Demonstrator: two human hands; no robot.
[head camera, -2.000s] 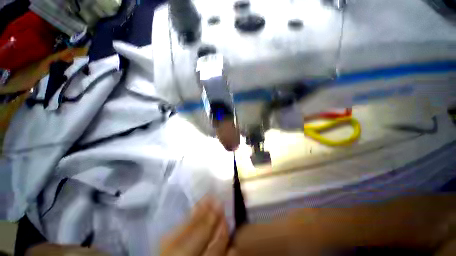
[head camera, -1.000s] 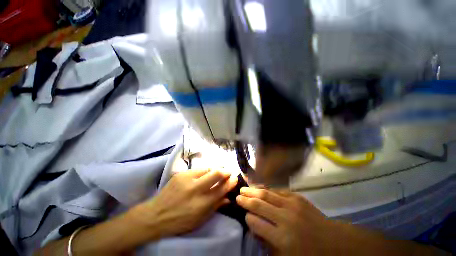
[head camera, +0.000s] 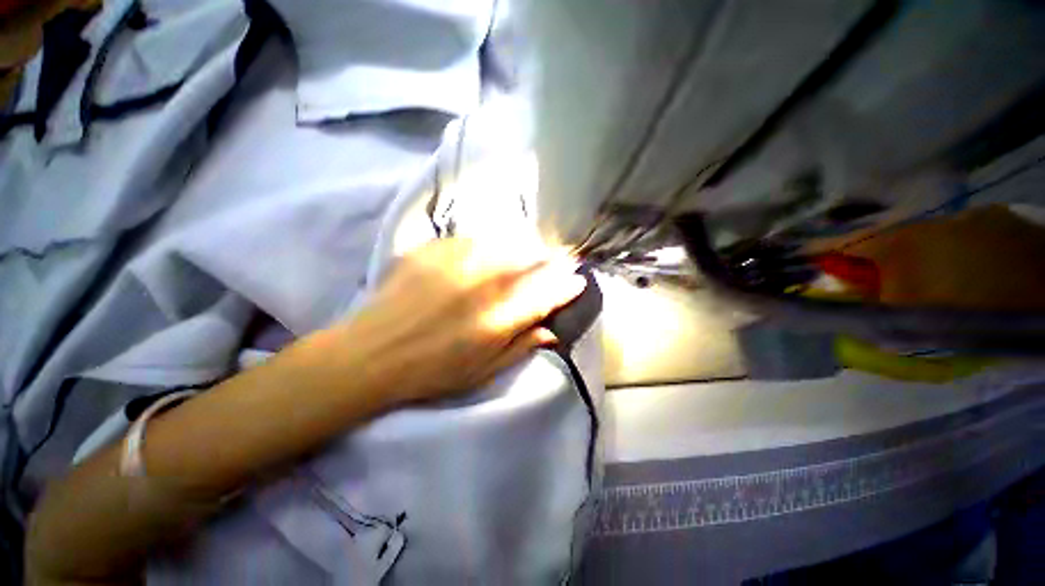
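Note:
Pale grey cloth with dark seam lines lies bunched across the left and under my left arm. My left hand is on it beside the brightly lit needle area, fingertips and thumb closed on the cloth at a dark edge. The sewing machine head is large and blurred above; the needle cannot be made out. My right hand is a blurred brown shape at the right, partly behind a dark machine part, by the red and yellow scissors handles. Its fingers and any hold are not clear.
A printed ruler runs along the front edge of the white machine table. A small grey block sits right of the lit area. More cloth folds with black strips lie at the upper left.
The view has shifted closer. My right hand has left the cloth beside my left hand and moved right to the scissors area. My left hand stays on the cloth near the needle.

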